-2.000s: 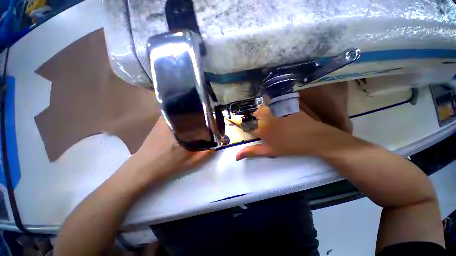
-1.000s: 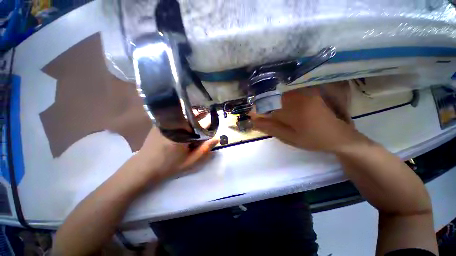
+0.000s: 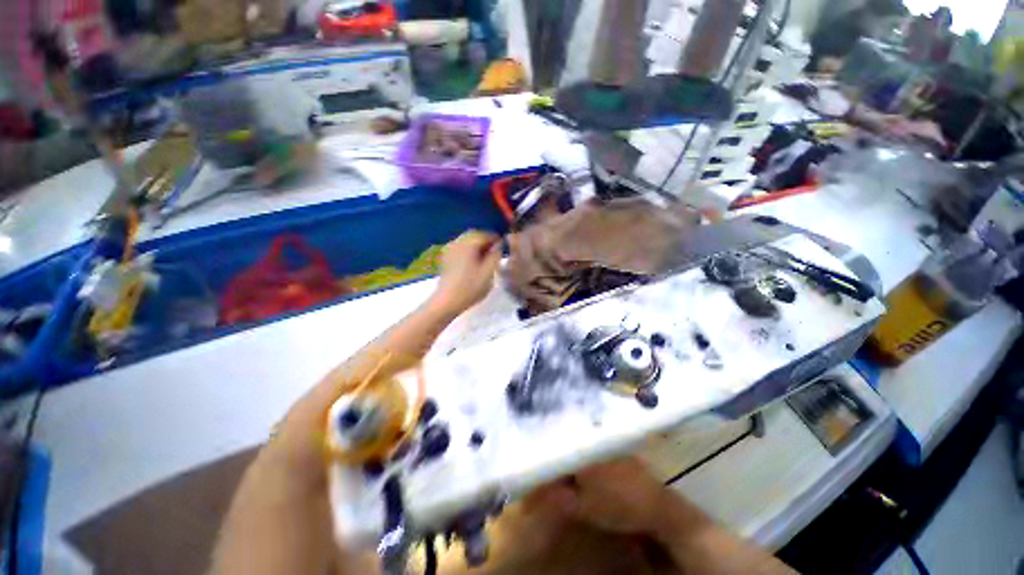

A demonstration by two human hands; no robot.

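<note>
The white, black-spotted sewing machine head [image 3: 539, 393] crosses the view, seen from above. My left hand [image 3: 469, 267] is stretched out behind it, with curled fingers beside a heap of brown cloth pieces [image 3: 595, 249]; whether it grips anything is not clear. My right hand [image 3: 612, 494] is below the head on the near side, partly hidden by it, and its fingertips are not clear. The brown garment panel [image 3: 157, 519] lies flat on the table at lower left, partly covered by my left arm. The needle area is hidden.
A yellow-orange roll [image 3: 371, 418] sits on the head's left end. Behind the table runs a blue trough [image 3: 393, 230] with a red bag [image 3: 281, 283] and yellow material. A purple basket [image 3: 446, 149] of small brown pieces stands beyond. A yellow box [image 3: 915, 320] is at right.
The view has swung up and outward, showing the machine's top and the area behind. My left hand has moved from the needle area to the heap behind the head. My right hand stays near the machine.
</note>
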